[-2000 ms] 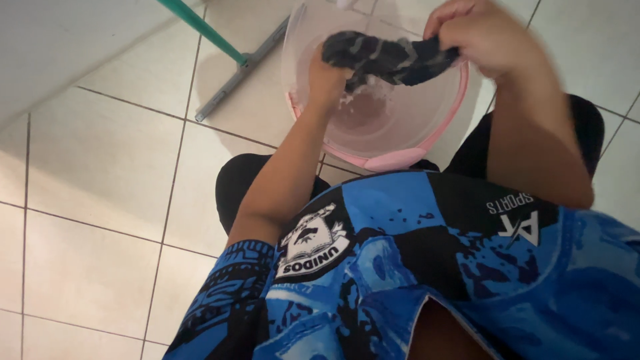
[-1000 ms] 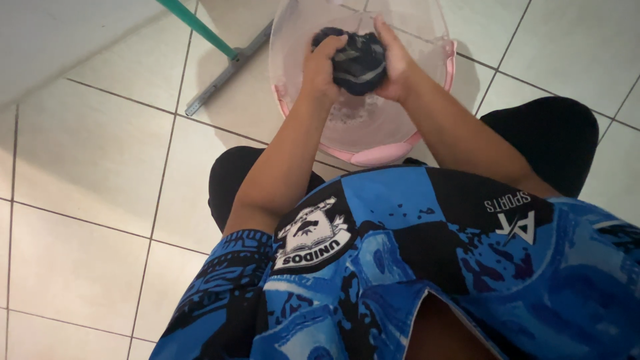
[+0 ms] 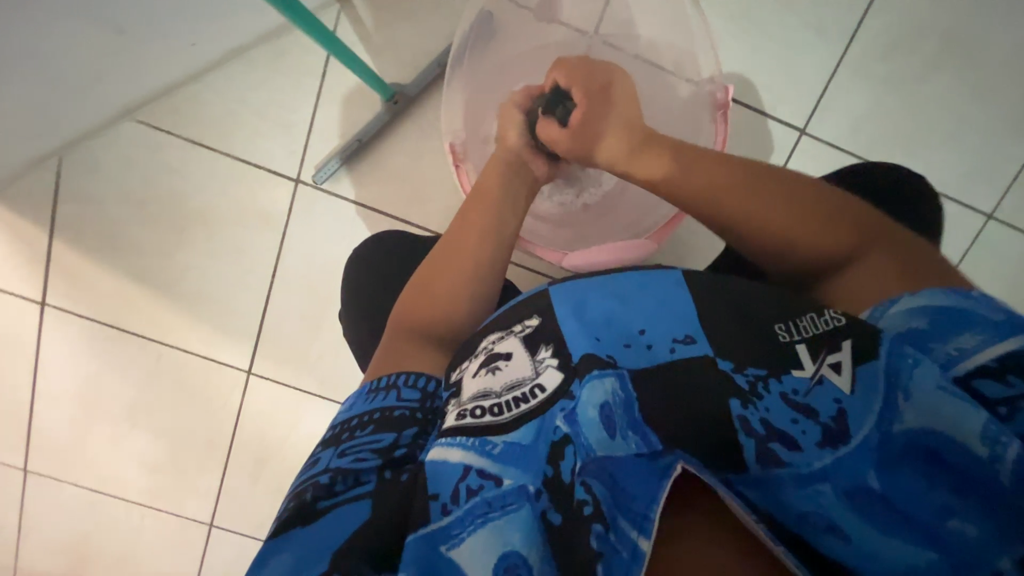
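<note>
A dark, wet-looking cloth [image 3: 558, 106] is bunched between my two hands, with only small parts of it showing. My left hand [image 3: 524, 132] is closed on its left side. On its right side my right hand [image 3: 596, 108] wraps around it, the fingers curled over and touching the left hand. Both hands are over a clear plastic bucket with pink trim [image 3: 610, 254], which stands on the floor. Suds or water show inside it, below the hands. Most of the cloth is hidden in the fists.
A floor squeegee with a grey head [image 3: 356, 144] and green handle [image 3: 340, 48] lies left of the bucket, close to its wall. A pale wall or panel [image 3: 120, 64] fills the upper left. My knees in black are on either side of the bucket on the tiled floor [image 3: 160, 336].
Two seconds ago the cloth was stretched between my raised hands; one second ago it was a ball between them. Now my fists are closed more tightly around it.
</note>
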